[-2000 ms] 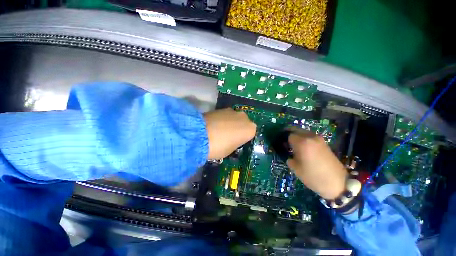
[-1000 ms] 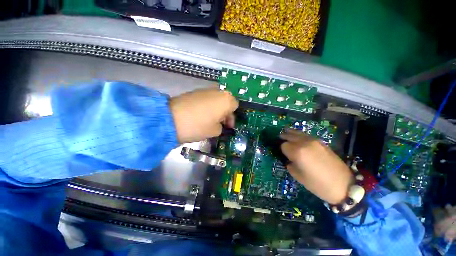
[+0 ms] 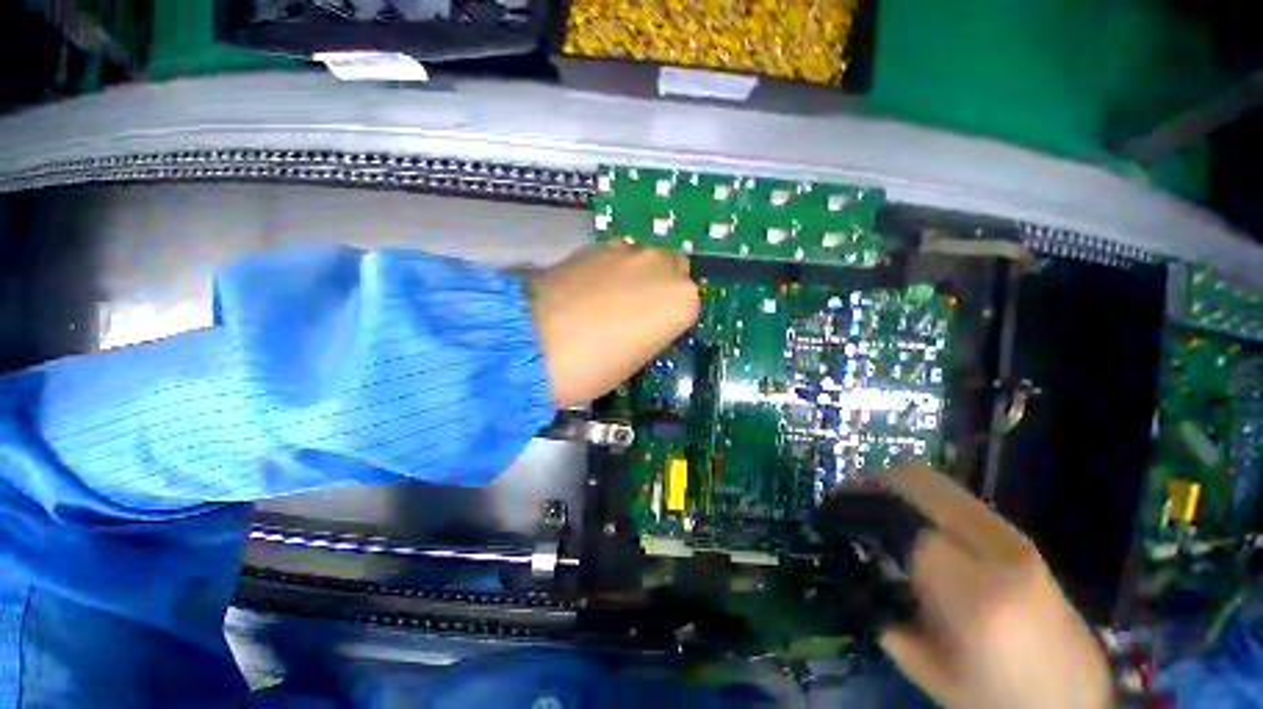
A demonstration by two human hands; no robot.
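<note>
The main circuit board (image 3: 755,416) lies in its black pallet (image 3: 977,416) in front of me, with a yellow block (image 3: 676,482) near its left edge. The narrow green side strip (image 3: 734,215) runs along its far edge. My left hand (image 3: 616,316) is over the board's far left corner; its fingertips are hidden behind the hand. My right hand (image 3: 983,589) is blurred over the near right part of the pallet, with black coverings on its fingers. I cannot tell if either hand holds a part.
A bin of yellow components (image 3: 713,39) and a bin of grey components (image 3: 388,21) stand on the far shelf. Toothed chain rail (image 3: 346,169) runs along the far side. Another board (image 3: 1212,416) is at the right. A metal clamp (image 3: 603,435) is at the pallet's left edge.
My right hand has moved from the board's middle towards me and to the right, uncovering bright parts there. My left hand moved left, then slightly back right. The view has shifted a little.
</note>
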